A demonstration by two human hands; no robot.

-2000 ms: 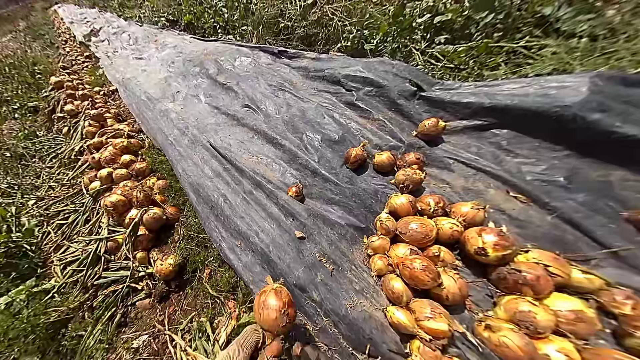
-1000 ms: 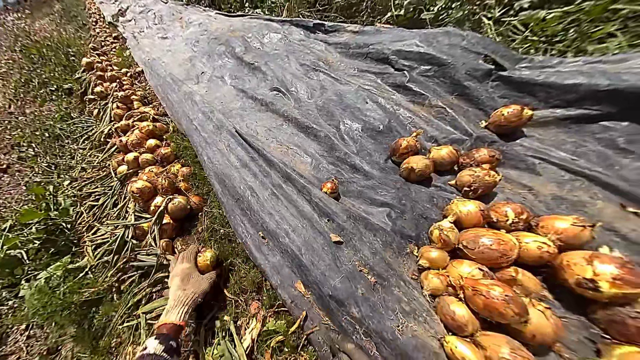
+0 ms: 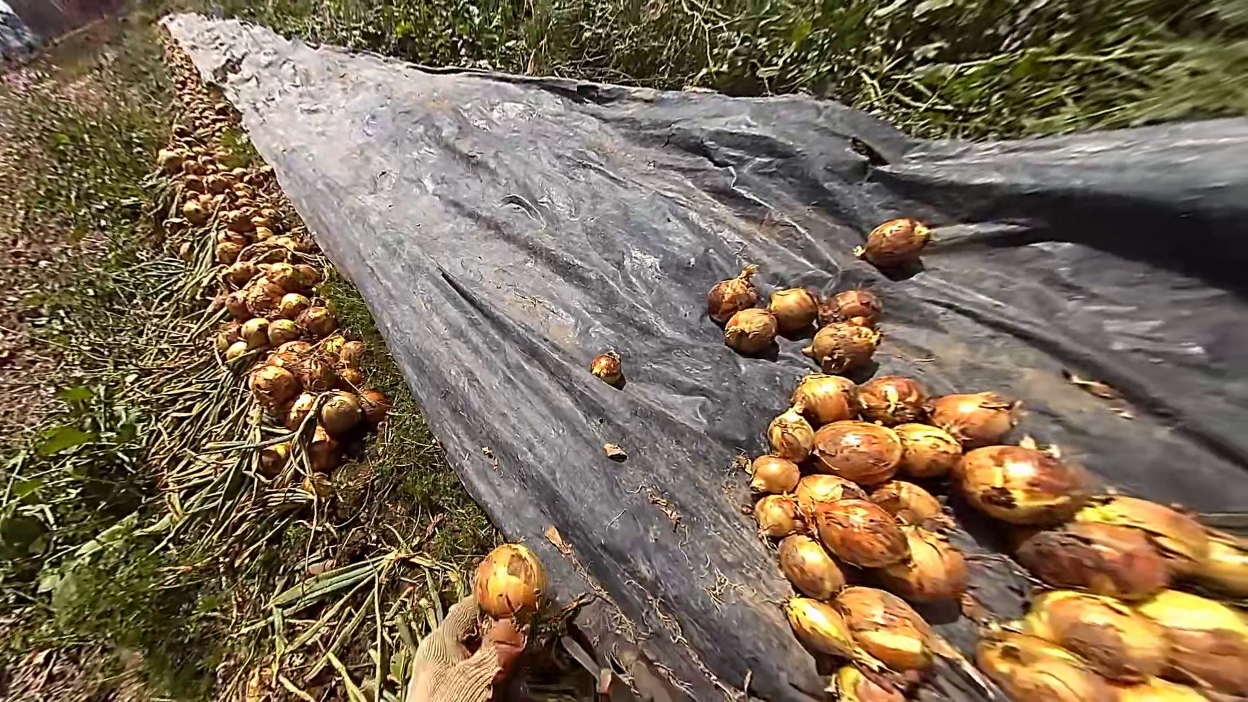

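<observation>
My left hand [image 3: 456,653], in a light knit work glove, is at the bottom edge, left of centre. It grips a golden-brown onion [image 3: 511,581] that stands upright above the fingers, beside the near edge of the black plastic sheet [image 3: 546,390]. Just right of the glove, a dark, narrow tool-like shape is partly visible in shadow; what it is cannot be told. My right hand cannot be made out. On the right part of the sheet lies a dense group of onions [image 3: 858,451], with a few looser ones above it and one small onion [image 3: 606,368] apart.
A long row of harvested onions [image 3: 283,331] with dry tops [image 3: 195,487] runs along the left of the sheet into the distance. Green weeds [image 3: 975,68] border the far side. The sheet has folds and a raised ridge [image 3: 1072,175] at the right.
One second ago my left hand was down at the near end of the onion row, by an onion. Now it is further right, by the sheet's edge, with an onion in its grip.
</observation>
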